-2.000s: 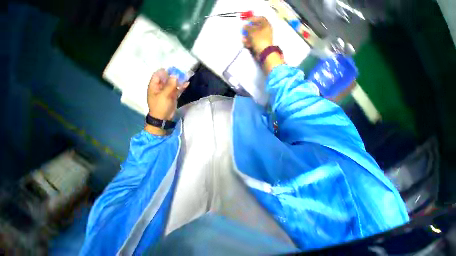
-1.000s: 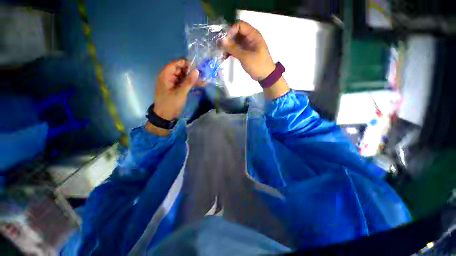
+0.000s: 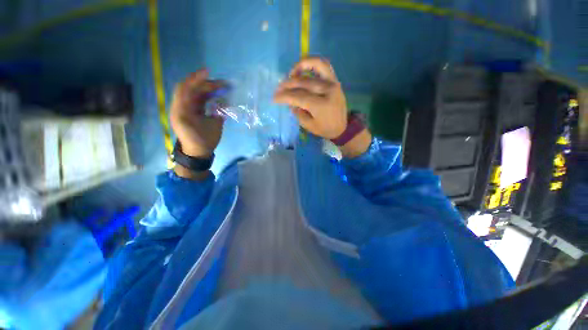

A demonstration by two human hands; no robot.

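A clear plastic bag (image 3: 248, 111) is stretched between my two hands in front of my waist, blurred and crinkled. My left hand (image 3: 195, 111) holds its left side, with a dark blue patch at the fingertips. My right hand (image 3: 316, 97) is at the bag's right side with its fingers bent and the thumb side toward the bag; blur hides whether the fingers touch it. The bag's contents cannot be made out.
Blue floor with yellow lines (image 3: 156, 77) lies ahead. Grey drawers or bins in a dark rack (image 3: 459, 135) stand at the right. A light shelf or table (image 3: 84, 155) is at the left, with a blue stool (image 3: 115, 225) and a person's blue smock (image 3: 51, 274) below it.
The benches and white sheets have left the view, and floor and racks now show. My hands have moved apart since one second ago, with the bag between them.
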